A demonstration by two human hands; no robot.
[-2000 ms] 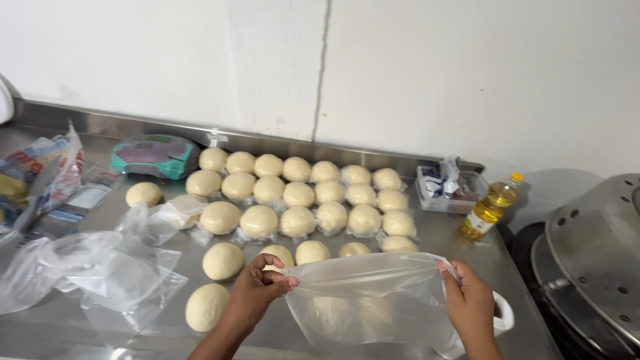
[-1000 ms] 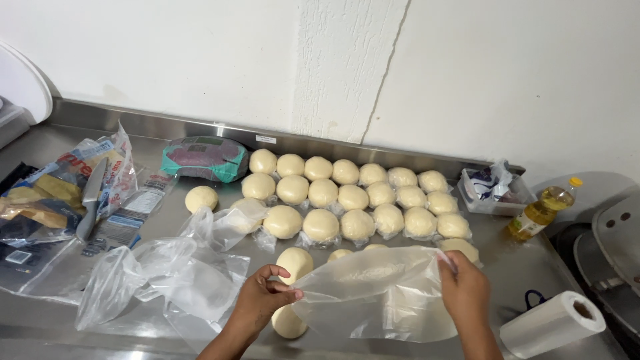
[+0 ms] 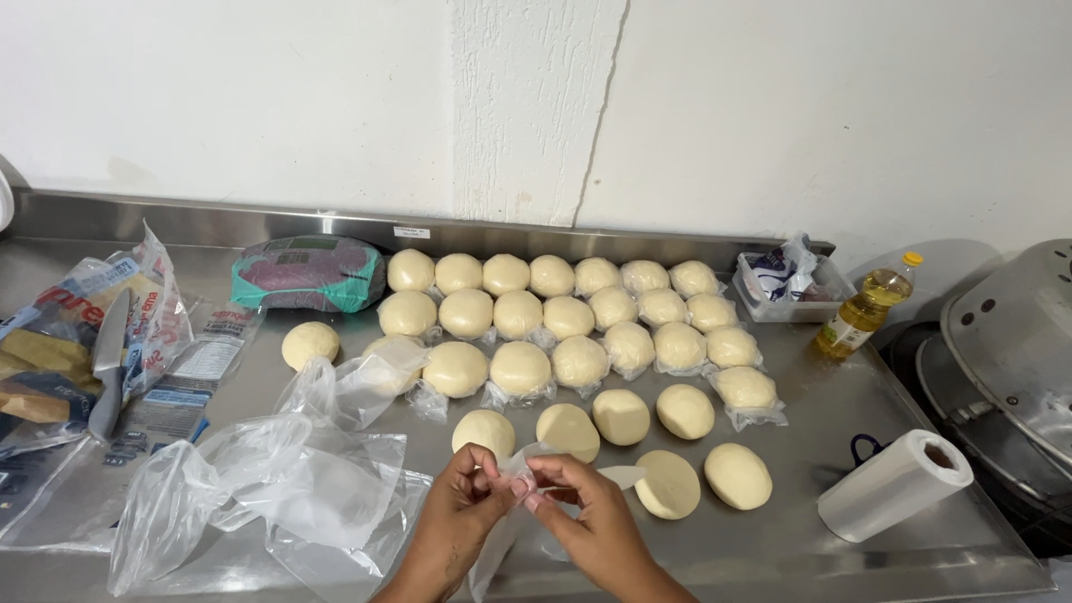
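Note:
My left hand (image 3: pixel 469 511) and my right hand (image 3: pixel 582 511) meet at the lower middle, both pinching the gathered edge of a clear plastic bag (image 3: pixel 500 544) between thumbs and fingers. Part of the bag sticks out beyond my right hand. Several bare dough balls (image 3: pixel 685 411) lie just past and to the right of my hands, one (image 3: pixel 484 434) directly beyond my left hand. Farther back stand rows of plastic-wrapped dough balls (image 3: pixel 521 368). Loose clear plastic bags (image 3: pixel 293 486) lie crumpled to the left of my hands, partly over one dough ball.
A roll of plastic (image 3: pixel 892 486) lies at right, near an oil bottle (image 3: pixel 871 306), a plastic tub (image 3: pixel 787 297) and a large metal pot (image 3: pixel 1022 335). On the left, a knife (image 3: pixel 109 364) rests on opened packaging (image 3: pixel 50 368). A wrapped package (image 3: pixel 308 272) sits by the steel backsplash.
My hands have come together, and the bag that was spread wide between them is now bunched at my fingertips. Bare dough balls behind the bag have come into sight.

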